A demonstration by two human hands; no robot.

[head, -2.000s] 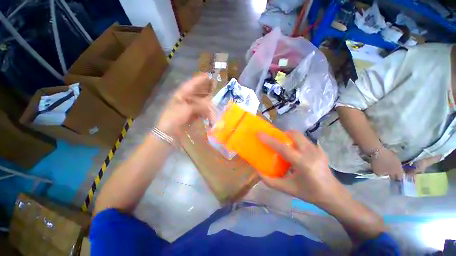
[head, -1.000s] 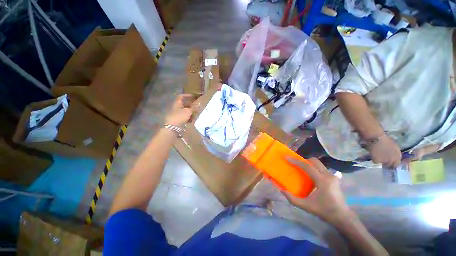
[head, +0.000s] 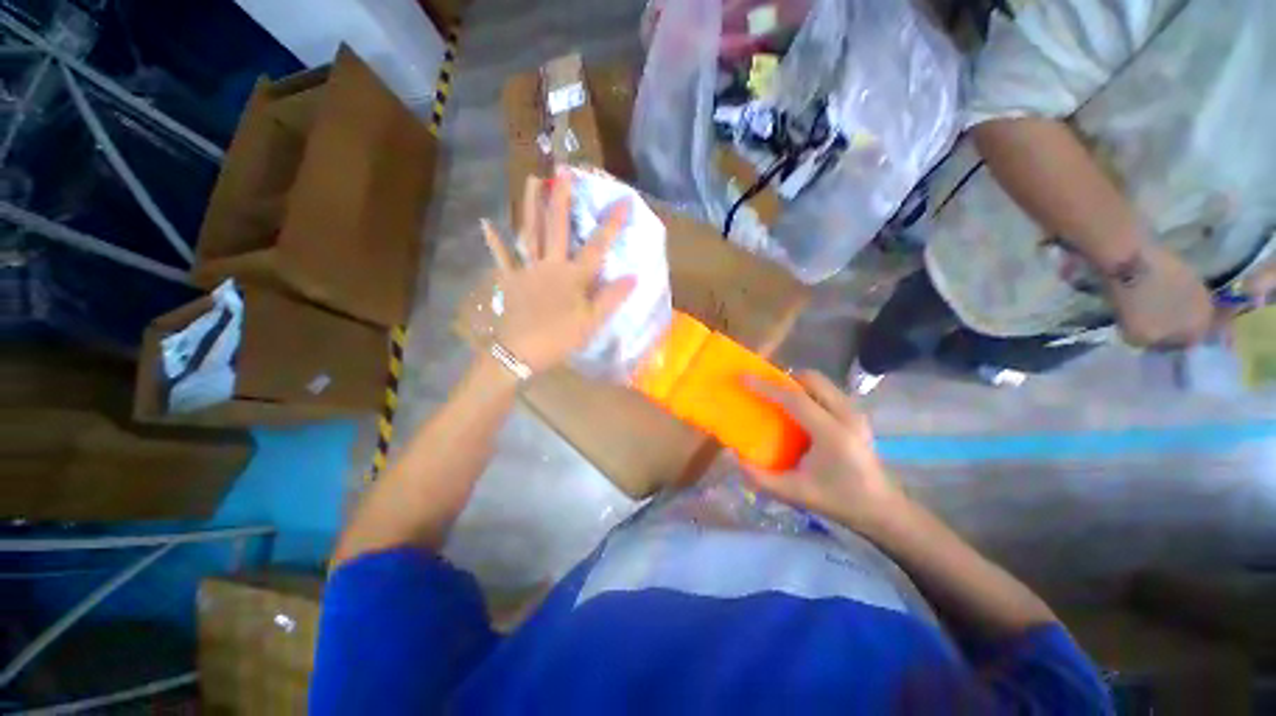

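Note:
The white mailing bag (head: pixel 637 266) lies folded on the closed brown carton (head: pixel 609 434) before me. My left hand (head: pixel 550 297) is spread over the bag's left side with the fingers apart; whether the palm touches it I cannot tell. My right hand (head: pixel 840 469) grips the orange tape dispenser (head: pixel 728 392) by its near right end. The dispenser's far end is at the bag's lower right edge. Tape between them is too blurred to make out.
Open cartons (head: pixel 343 210) stand at the left, one holding a white printed bag (head: pixel 203 357). A small labelled carton (head: pixel 553 119) and a clear plastic sack (head: pixel 868 154) are beyond the work carton. Another person's arm (head: pixel 1064 189) is at the right.
My left hand has moved from the carton's left edge onto the bag and spread its fingers. The dispenser has moved left and up to the bag's edge. The whole view has shifted.

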